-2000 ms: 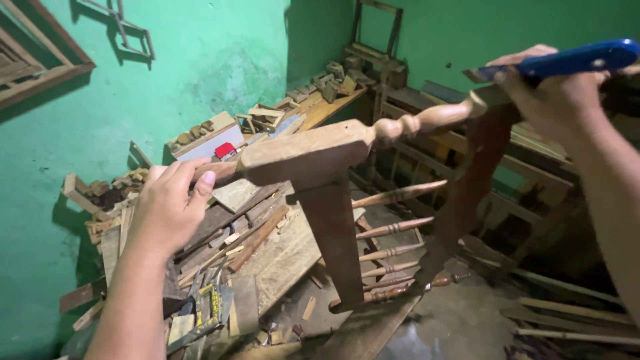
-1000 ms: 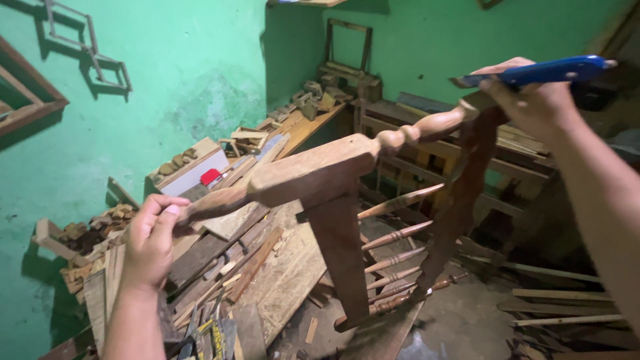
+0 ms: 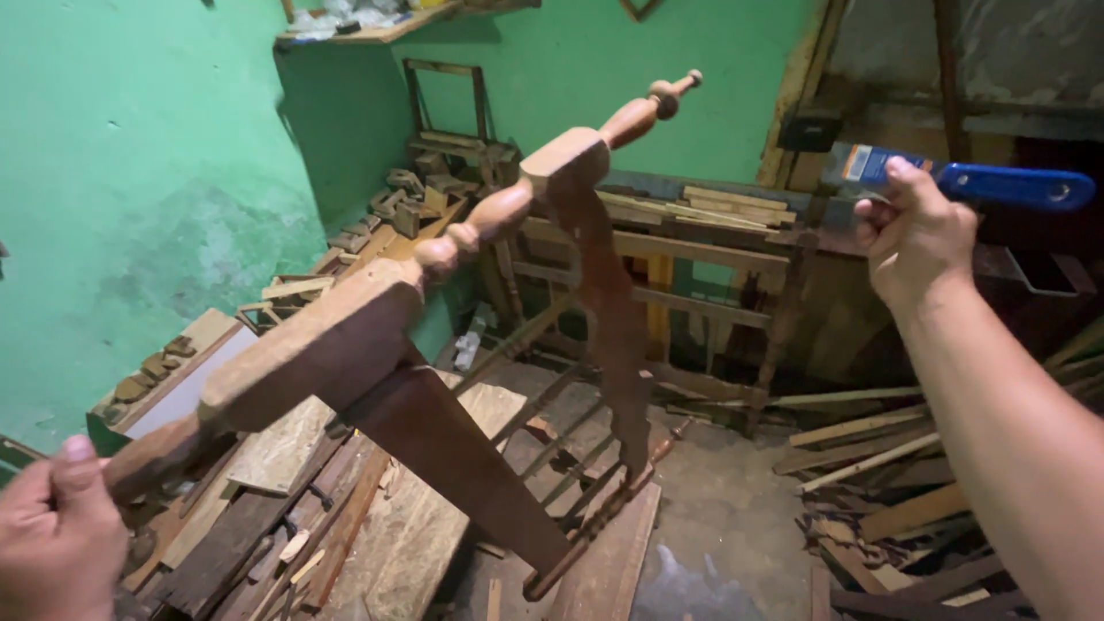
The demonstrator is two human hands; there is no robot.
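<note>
A wooden furniture frame with turned posts [image 3: 315,345] tilts across the middle, its spindles and flat dark boards running down toward the floor. At the lower left my left hand [image 3: 65,526] grips the near end of its upper turned post. My right hand [image 3: 923,228], at the right, is closed on a blue-handled scraper or putty knife [image 3: 1013,185], whose metal blade carries a label and points left. That hand is apart from the frame. The post's far end, with a small round knob, shows in full against the green wall.
Wood offcuts [image 3: 276,535] and boards cover the lower left. A wooden rack [image 3: 655,250] bearing strips stands behind the frame. Scrap wood [image 3: 897,517] is piled at the right. A shelf [image 3: 379,34] with plastic bags juts from the wall, and a plank [image 3: 612,552] lies below.
My right hand, with the scraper in it, has let go of the turned post and moved right, away from it. My left hand still holds the post's near end. The view has swung right.
</note>
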